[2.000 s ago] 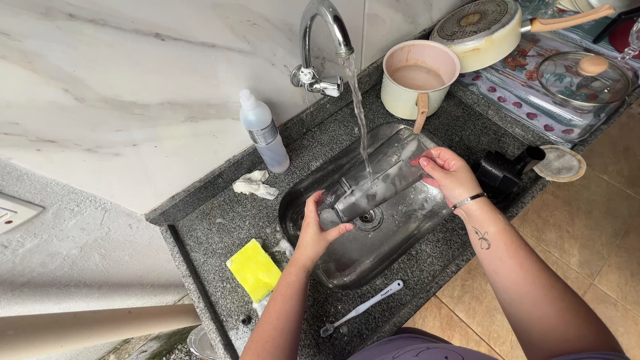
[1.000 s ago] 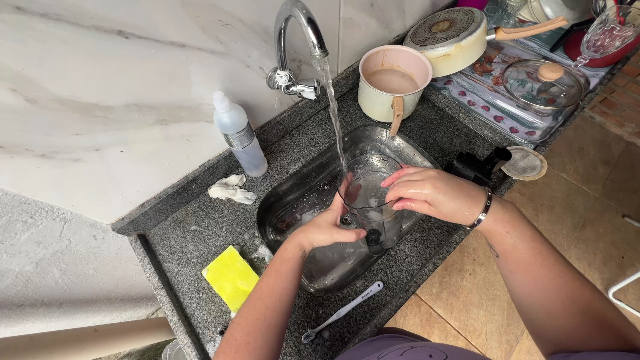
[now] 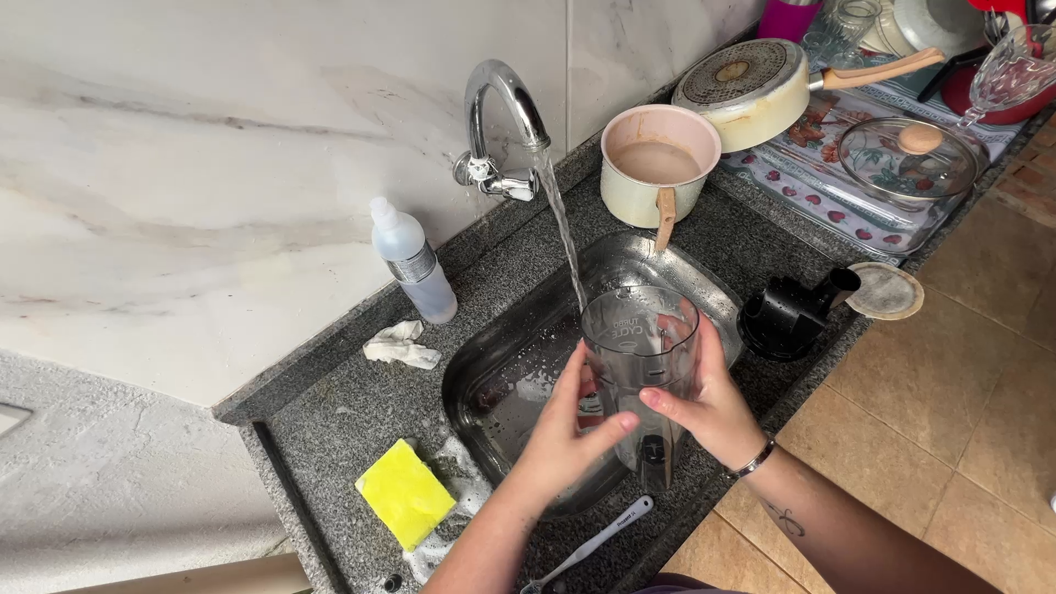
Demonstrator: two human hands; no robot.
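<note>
A clear plastic container (image 3: 639,363) with a dark piece low on its side is held upright over the steel sink (image 3: 495,363). My left hand (image 3: 577,421) grips its left side, and my right hand (image 3: 701,396) grips its right side with the thumb across the front. Water runs from the chrome faucet (image 3: 503,124) and falls at the container's left rim. A yellow sponge (image 3: 405,493) lies left of the sink among suds. Below the sink is a white brush (image 3: 594,540) with a slim handle, its head partly cut off.
A plastic bottle (image 3: 414,262) and a crumpled white cloth (image 3: 401,344) stand left of the sink. Behind are a pot (image 3: 652,165) and an upturned pan (image 3: 747,91); a glass lid (image 3: 907,165) lies on a patterned mat. A black plastic part (image 3: 784,318) sits by the right edge.
The container, tilted lengthwise under the stream two seconds ago, now stands upright. My left hand has come from down in the sink to the container's side. Water still runs.
</note>
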